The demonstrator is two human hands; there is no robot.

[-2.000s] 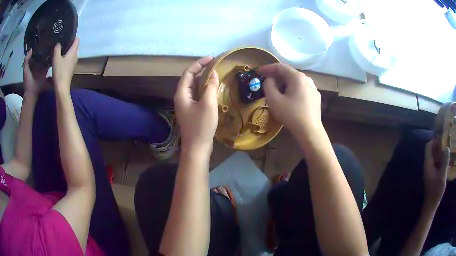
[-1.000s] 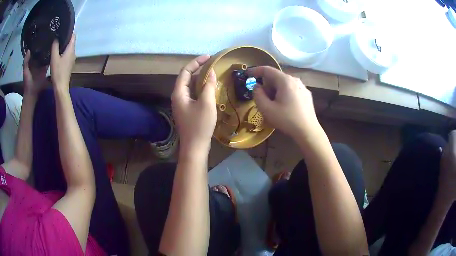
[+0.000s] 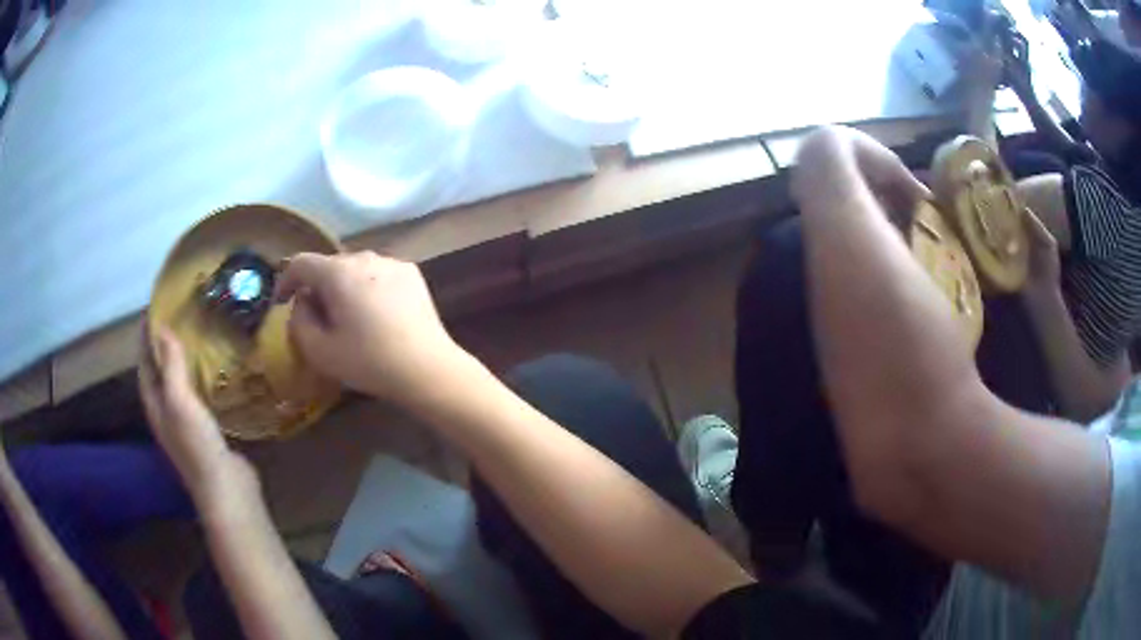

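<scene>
The gold-tan base housing (image 3: 207, 238) is tilted with its open inside towards me, at the left of the view. My left hand (image 3: 188, 406) holds its lower left rim. The black cooling fan (image 3: 238, 290) with a bright blue and white label lies inside, in the upper middle of the shell. My right hand (image 3: 363, 313) reaches over the right rim, with its fingertips beside the fan. Blur hides whether they touch or grip it. The fan wires cannot be made out clearly.
White round housings (image 3: 394, 138) stand on the white foam sheet (image 3: 163, 113) along the wooden bench edge (image 3: 676, 175). At right, a neighbour's bent arm (image 3: 901, 363) is close by, with round gold-tan parts (image 3: 995, 213) held there. More people sit beyond.
The view has swung to the right, so the housing and my hands now show further left. More of the neighbours on the right has come into view. The fan remains inside the shell.
</scene>
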